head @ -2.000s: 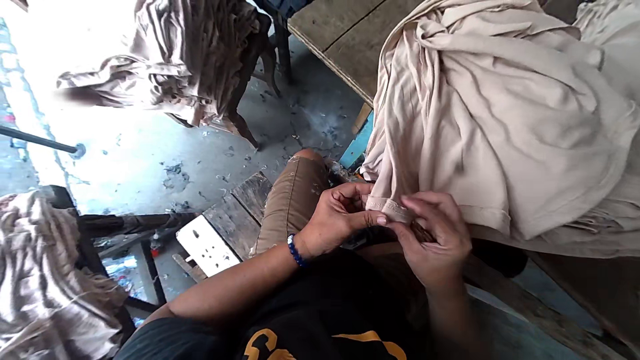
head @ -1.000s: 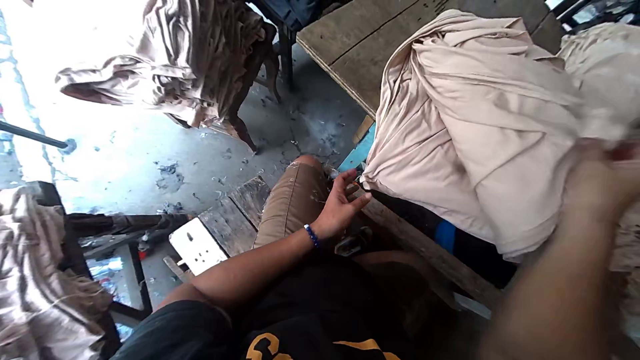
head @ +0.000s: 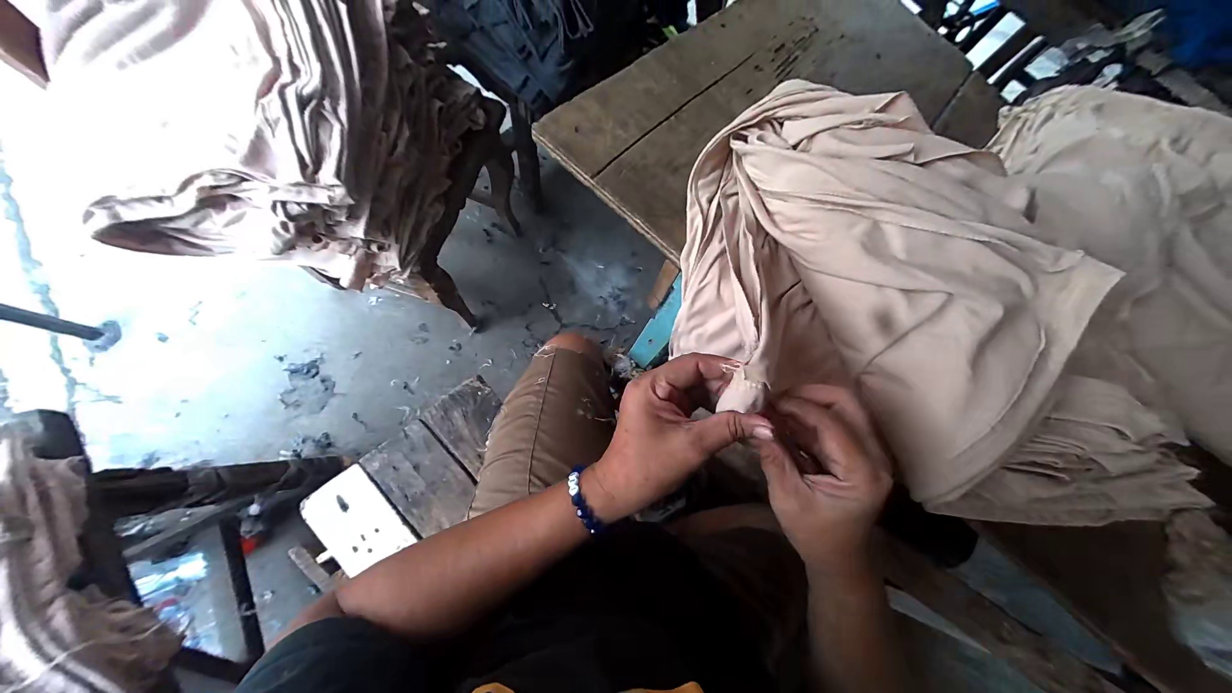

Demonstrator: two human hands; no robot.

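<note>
A beige fabric piece [head: 895,250] lies bunched over the wooden table's near edge, with one corner hanging toward my lap. My left hand [head: 674,423], with a blue bead bracelet at the wrist, pinches the stitched edge of that fabric between thumb and fingers. Close beside it on the right, my right hand [head: 828,462] grips the same edge, its fingertips partly hidden behind the cloth. Under the piece, at the right, lies a layered stack of beige fabric [head: 1088,462].
The wooden table [head: 664,115] extends behind the cloth. A fabric-laden stool [head: 366,144] stands upper left, more cloth [head: 48,558] hangs lower left. A white socket board [head: 358,520] lies on a plank bench [head: 423,472]. Another beige heap [head: 1136,192] sits at the right.
My right hand, blurred over the cloth at the right one second ago, is back beside my left hand at the fabric edge. The cloth on the table has shifted and spread.
</note>
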